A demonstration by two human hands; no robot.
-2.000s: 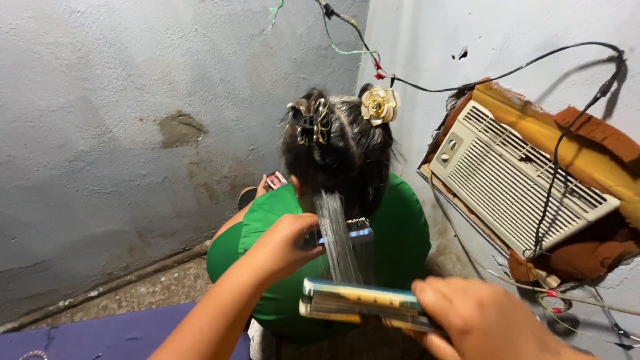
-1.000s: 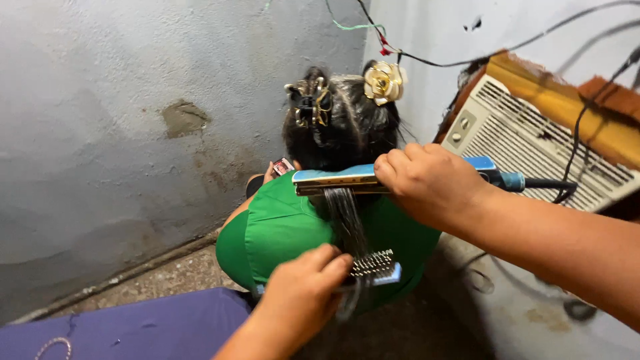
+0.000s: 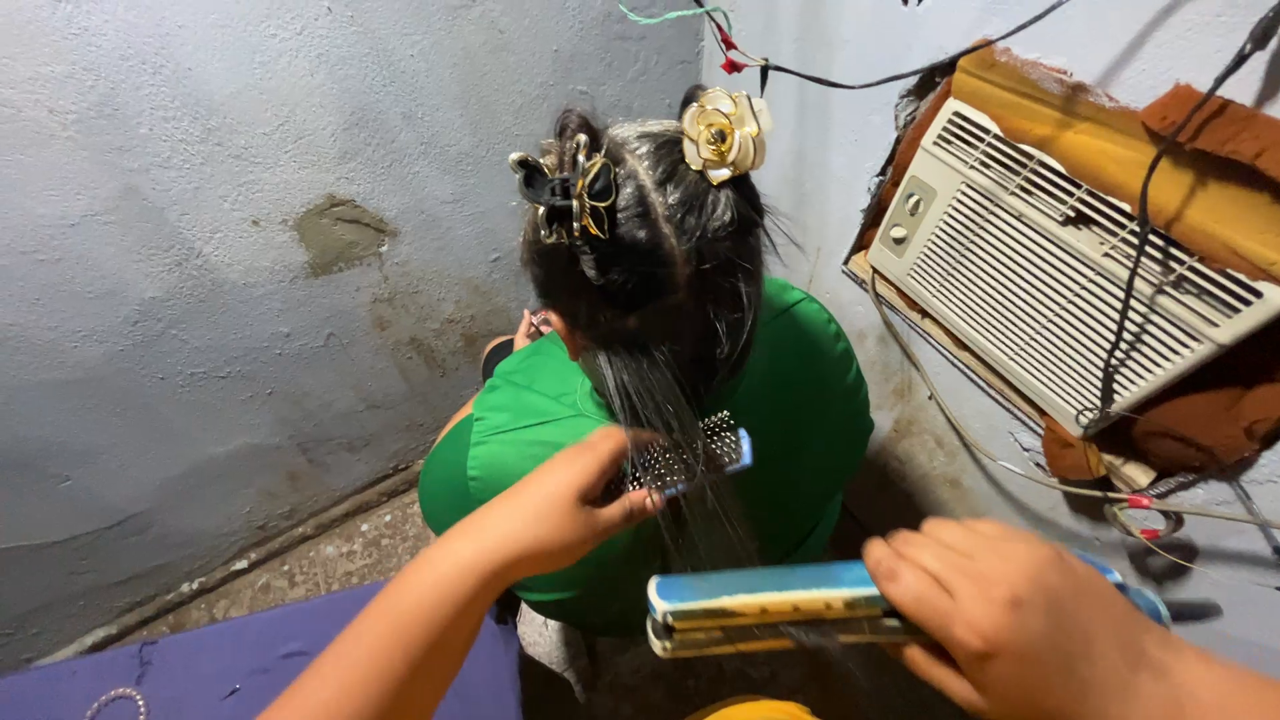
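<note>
A person in a green shirt [image 3: 810,400] sits with their back to me. Their dark hair [image 3: 640,370] is parted, with a black-and-gold butterfly claw clip [image 3: 568,190] on the left and a cream flower clip [image 3: 722,136] on the right. My left hand [image 3: 590,490] holds a blue hairbrush [image 3: 690,462], bristles up, against the loose hanging lock. Lower down, my right hand [image 3: 985,600] grips a blue flat iron [image 3: 765,600]; its plates lie near the ends of the lock, and whether they clamp any strands is hard to tell.
A window air conditioner [image 3: 1060,260] is set into the wall at right, with black cables and a looped cord [image 3: 960,430] around it. A purple surface [image 3: 250,650] bearing a beaded ring [image 3: 118,700] is at lower left. Grey walls [image 3: 200,250] meet behind the person.
The flat iron in my right hand has moved down from near the nape to below the brush. My left hand and the brush have moved up the lock.
</note>
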